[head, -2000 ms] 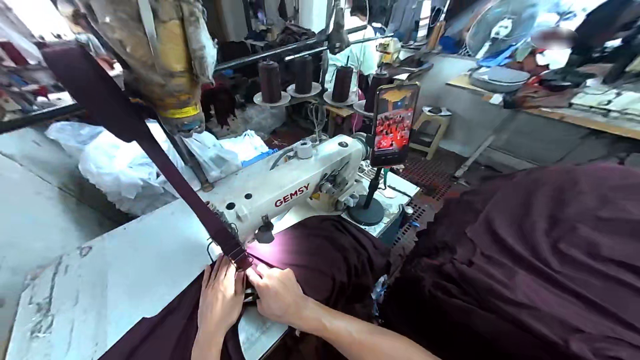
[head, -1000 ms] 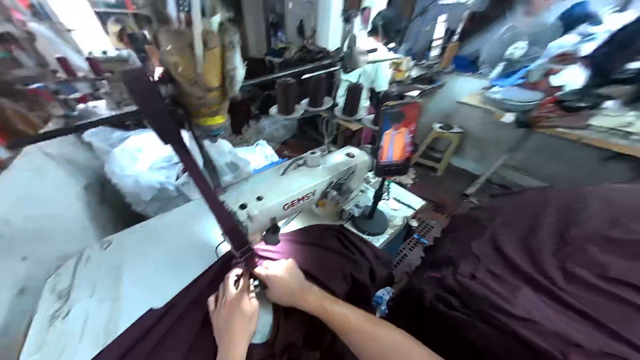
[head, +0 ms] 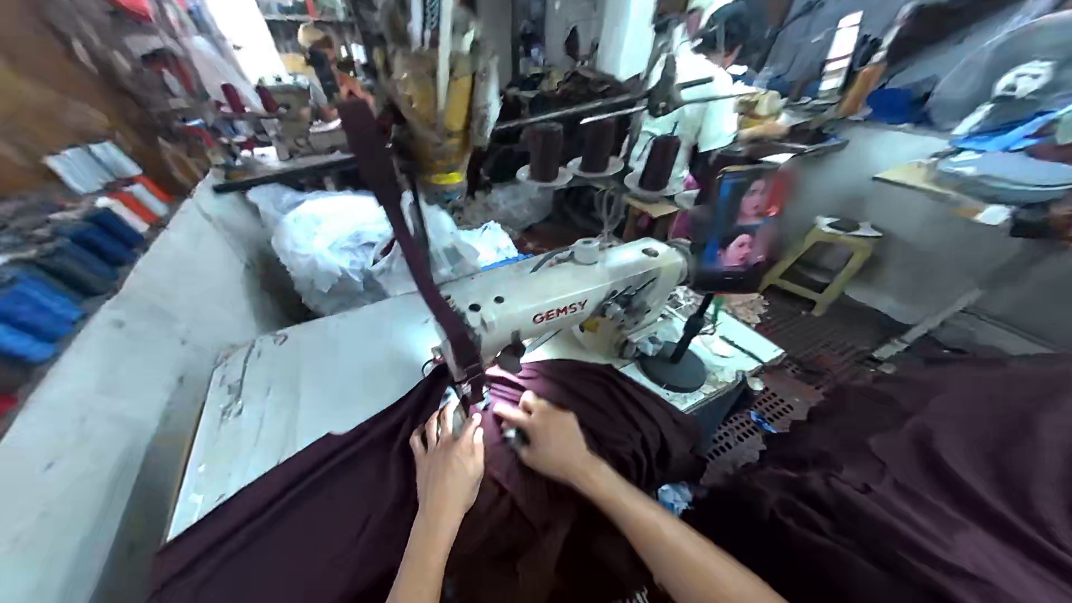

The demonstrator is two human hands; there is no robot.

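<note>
A white Gemsy industrial sewing machine (head: 578, 306) stands on its table, its lit needle area low at the left end. Dark maroon fabric (head: 327, 494) spreads under and in front of it. A maroon fabric strip (head: 410, 251) runs down from above into the folder at the presser foot. My left hand (head: 450, 456) lies on the fabric just before the foot, fingers bent near the strip's lower end. My right hand (head: 544, 435) is just to the right, with a small dark object by its fingers that I cannot make out; whether it grips this is unclear.
A phone (head: 741, 226) on a round-based stand is right of the machine. Thread cones (head: 546, 153) and white plastic bags (head: 335, 243) are behind. A maroon fabric heap (head: 904, 477) lies at right, a yellow stool (head: 825, 260) beyond. A person in white (head: 691, 100) is at the back.
The view has swung left. My right hand has drawn slightly apart from my left, and a small dark object now shows by its fingers.
</note>
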